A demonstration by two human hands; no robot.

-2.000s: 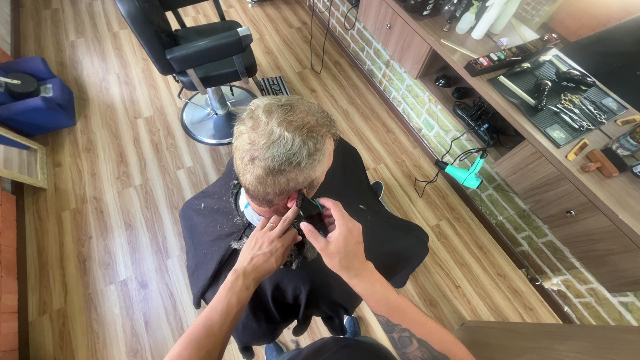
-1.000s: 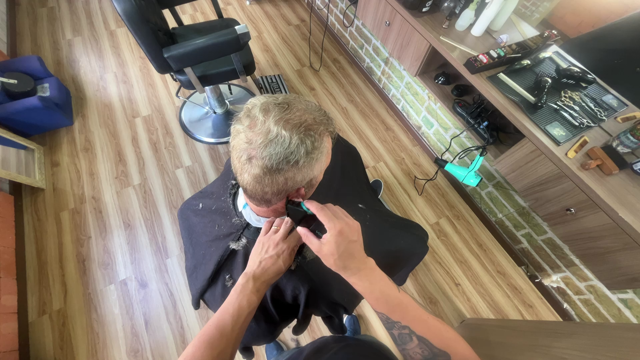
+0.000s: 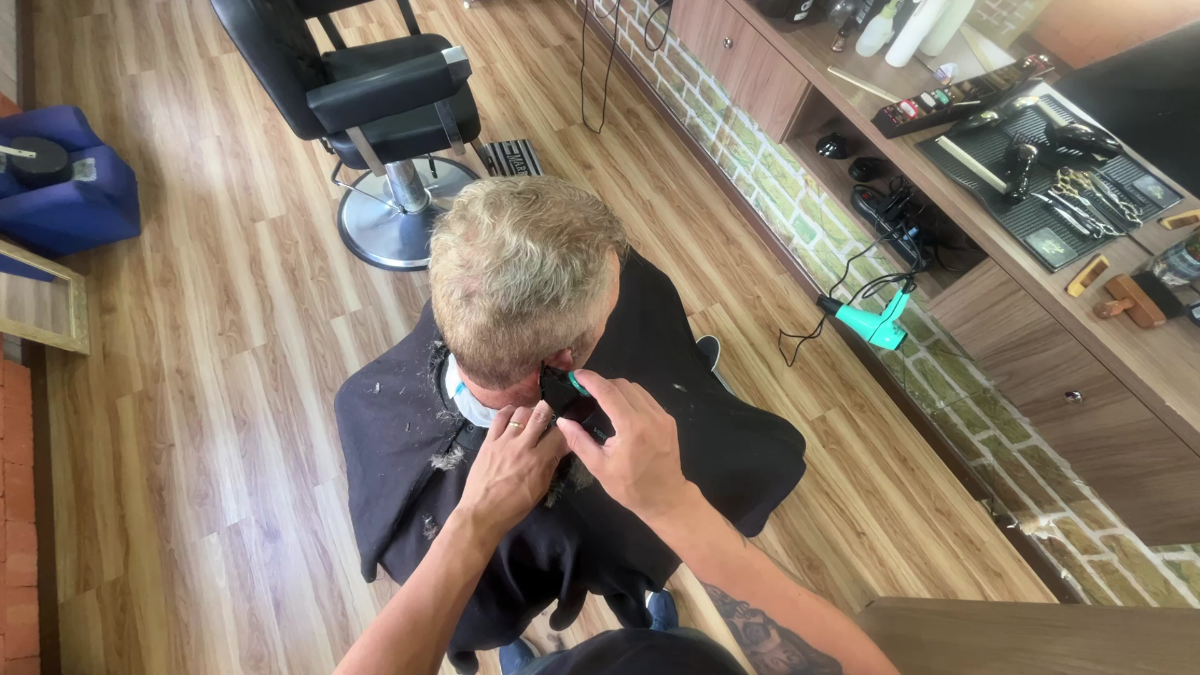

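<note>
A seated person's head with short hair (image 3: 525, 267) is at the centre, above a black barber's cape (image 3: 731, 412) with hair clippings on it. My right hand (image 3: 633, 441) holds a black hair clipper (image 3: 577, 401) against the side of the neck, just below the ear. My left hand (image 3: 516, 459) rests at the back of the neck, its fingertips touching the clipper; whether they grip it is hidden. A white and light-blue neck strip (image 3: 467, 394) shows at the cape's collar.
An empty black barber chair (image 3: 394, 94) stands beyond the person. At right, a wooden counter (image 3: 1012, 187) holds a black tool mat (image 3: 1050, 239) with scissors and clippers. A turquoise hair dryer (image 3: 872, 323) hangs by the brick-patterned wall. A blue seat (image 3: 84, 187) stands at left.
My left hand has shifted slightly, with its fingers lower on the neck beside the clipper. The clipper has moved a little away from the ear, down toward the neck.
</note>
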